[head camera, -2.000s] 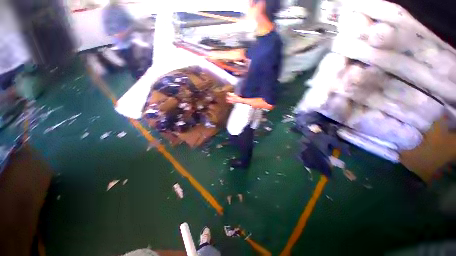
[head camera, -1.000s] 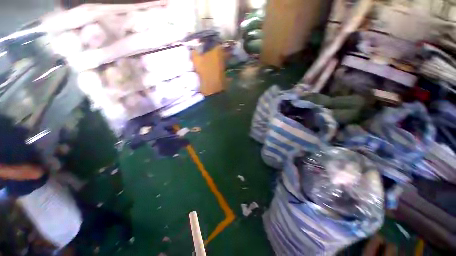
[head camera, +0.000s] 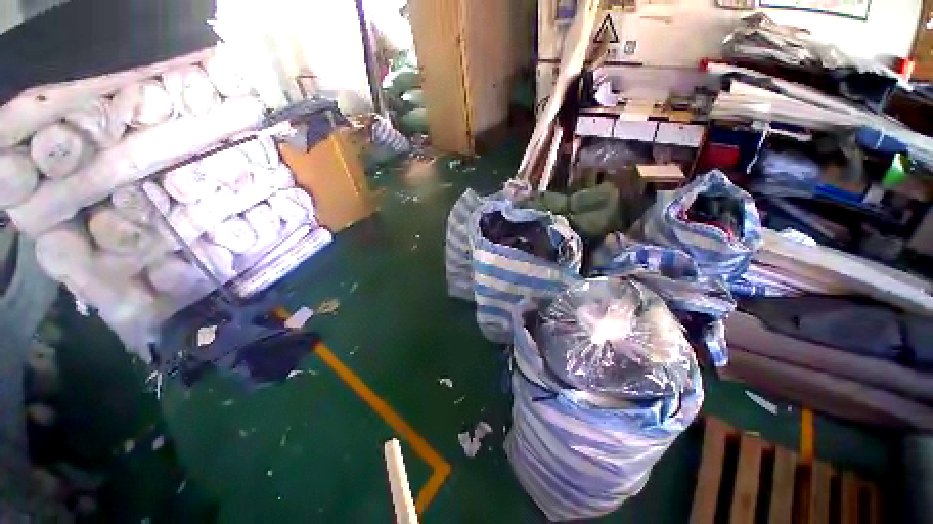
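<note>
A narrow white rod (head camera: 400, 481) rises from the bottom edge of the view, a little left of centre, over the green floor. Its lower end is cut off by the edge. Neither of my hands is in the picture, so what holds the rod is hidden. Nearest in front stands a bulging blue-white striped woven sack (head camera: 588, 440) with clear plastic-wrapped contents at its top.
More striped sacks (head camera: 522, 271) stand behind it. A stack of plastic-wrapped fabric rolls (head camera: 133, 205) and a cardboard box (head camera: 327, 179) are at left. Dark cloth (head camera: 246, 343) lies on the floor. A wooden pallet (head camera: 757, 476) and long rolls (head camera: 829, 358) are at right, a desk (head camera: 639, 128) behind.
The view has turned right. The other person and the brown and dark heap have left the picture. The sacks, pallet and desk have come into view; the rod stays at the bottom edge.
</note>
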